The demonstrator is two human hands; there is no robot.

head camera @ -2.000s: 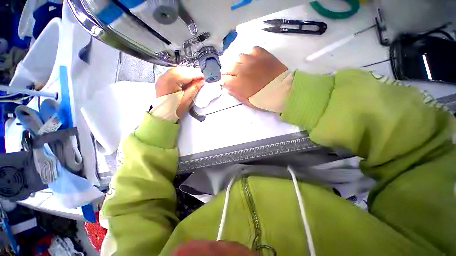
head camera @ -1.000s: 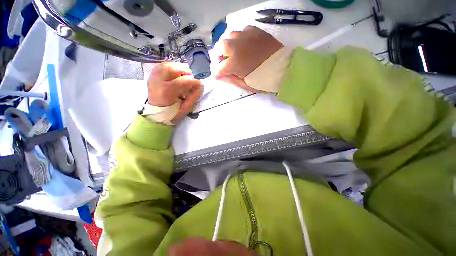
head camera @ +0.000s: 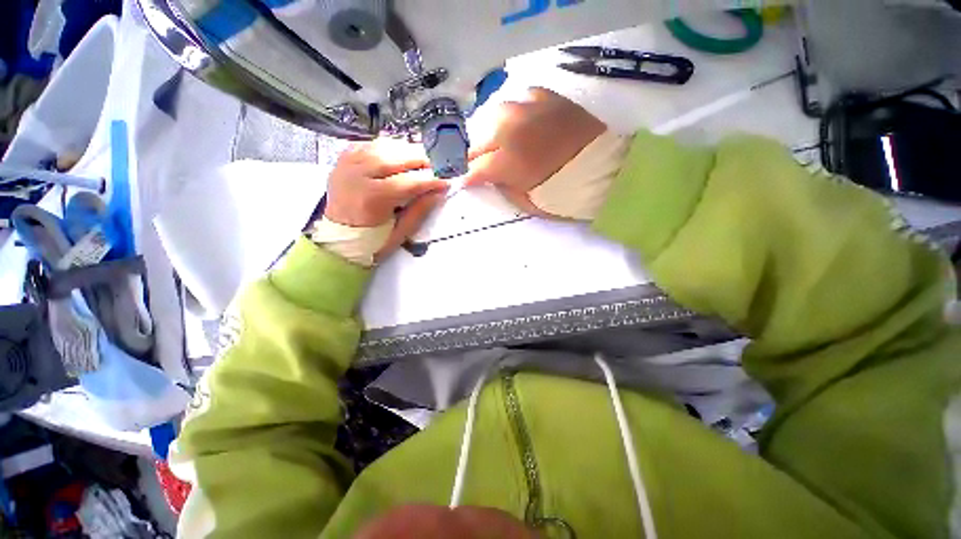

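My left hand (head camera: 377,192) and my right hand (head camera: 540,147) meet at the fingertips just below the blue-grey cylinder (head camera: 447,147) at the needle area of the white sewing machine (head camera: 590,19). A small white fabric piece (head camera: 456,187) shows as a thin edge pinched between the fingertips of both hands. It blends into the bright white bed (head camera: 495,258), and most of it is hidden by the fingers. The presser foot and needle are partly hidden by the cylinder and glare.
Black thread snips (head camera: 627,65) and a green ring (head camera: 714,34) lie at upper right. A black device (head camera: 896,142) sits far right. A dark grey ruler strip (head camera: 527,321) runs along the near edge. Bundled striped parts (head camera: 79,263) hang at left, beside white cloth.
My fingertips have come together below the cylinder; the white piece, broader in view two seconds ago, now shows only as a thin edge. The camera view has shifted slightly.
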